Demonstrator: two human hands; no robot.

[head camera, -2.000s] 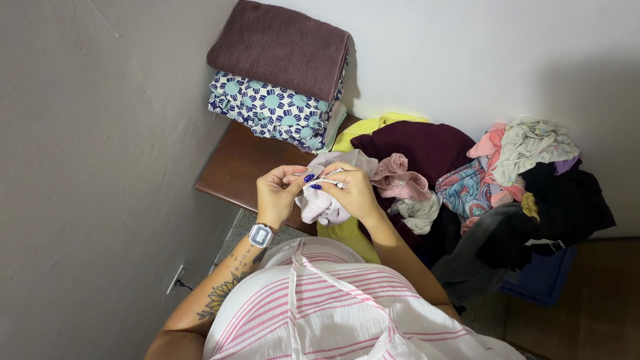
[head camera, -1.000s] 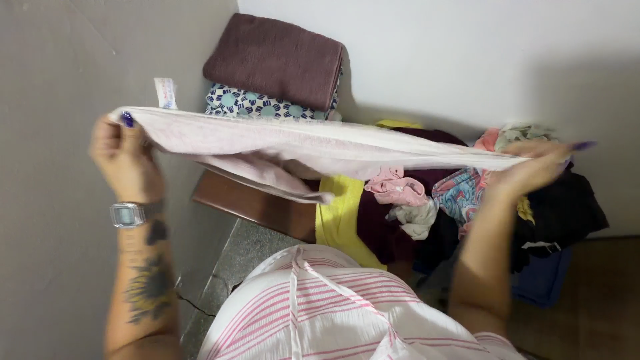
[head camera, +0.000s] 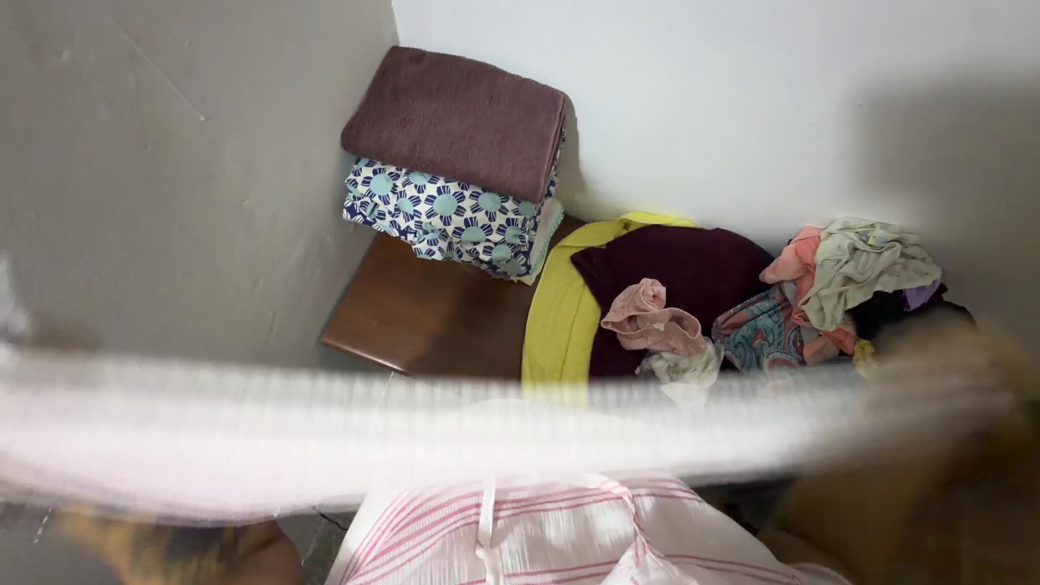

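Note:
A pale pink and white cloth, blurred by motion, stretches across the lower part of the view in front of my striped top. My right hand holds its right end at the right edge and is strongly blurred. The cloth's left end runs out past the left edge. My left hand is out of view; only part of my tattooed left forearm shows, blurred, below the cloth at bottom left.
A folded brown towel lies on folded patterned fabric on a brown wooden surface. Beside it are a yellow cloth, a dark maroon cloth, a pink garment and other loose clothes. Walls stand behind and left.
The pale cloth was bunched between both hands, then was pulled out wide. Now it spans the view lower down, and my left hand has passed out of view.

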